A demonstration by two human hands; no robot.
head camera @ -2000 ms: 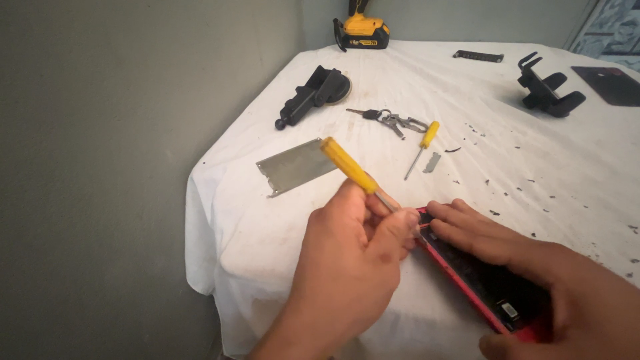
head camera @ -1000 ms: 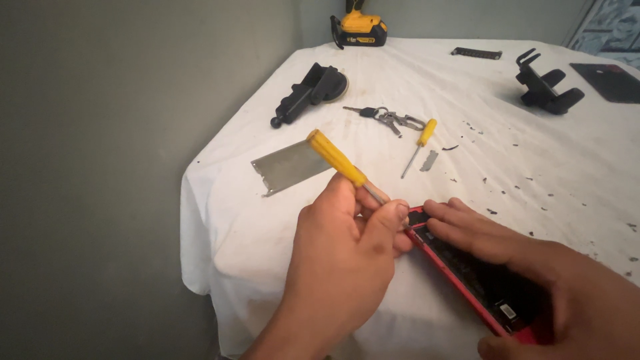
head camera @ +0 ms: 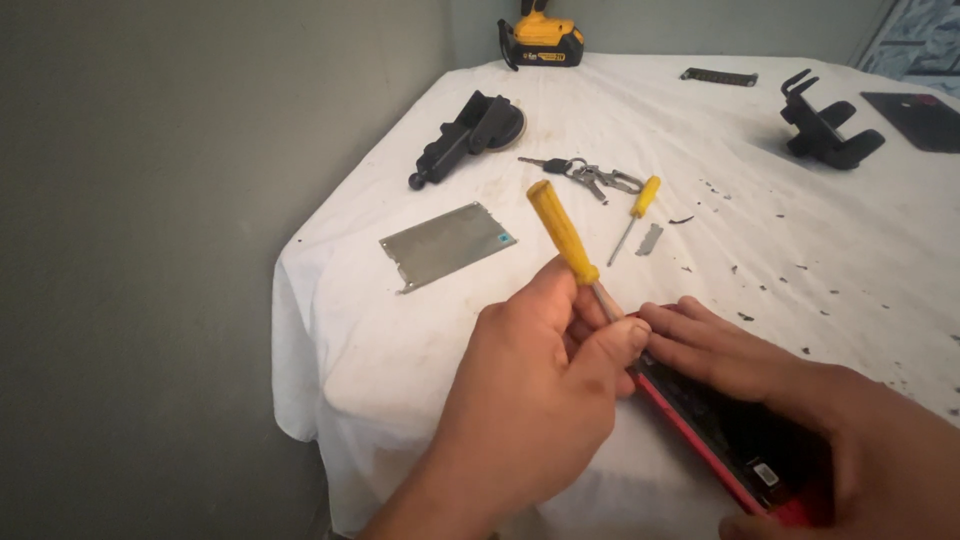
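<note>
My left hand (head camera: 547,382) grips a screwdriver with a yellow handle (head camera: 562,232) by its metal shaft, the handle tilted up and to the left. Its tip is hidden behind my thumb at the top end of an opened phone with a red frame (head camera: 697,442). Across the phone's right side and far end lies my right hand (head camera: 780,382), holding the phone with fingers at the top and thumb near the bottom edge. Dark inner parts show inside the frame. A thin grey metal plate (head camera: 450,244) lies left of the hands.
Beyond my hands lie a second yellow screwdriver (head camera: 645,199), a small metal piece (head camera: 649,240), keys (head camera: 589,174) and dark scraps (head camera: 744,316). Farther off are a black suction mount (head camera: 469,139), a black phone holder (head camera: 829,127), a dark panel (head camera: 919,120), a black strip (head camera: 718,76) and a cordless tool (head camera: 544,37).
</note>
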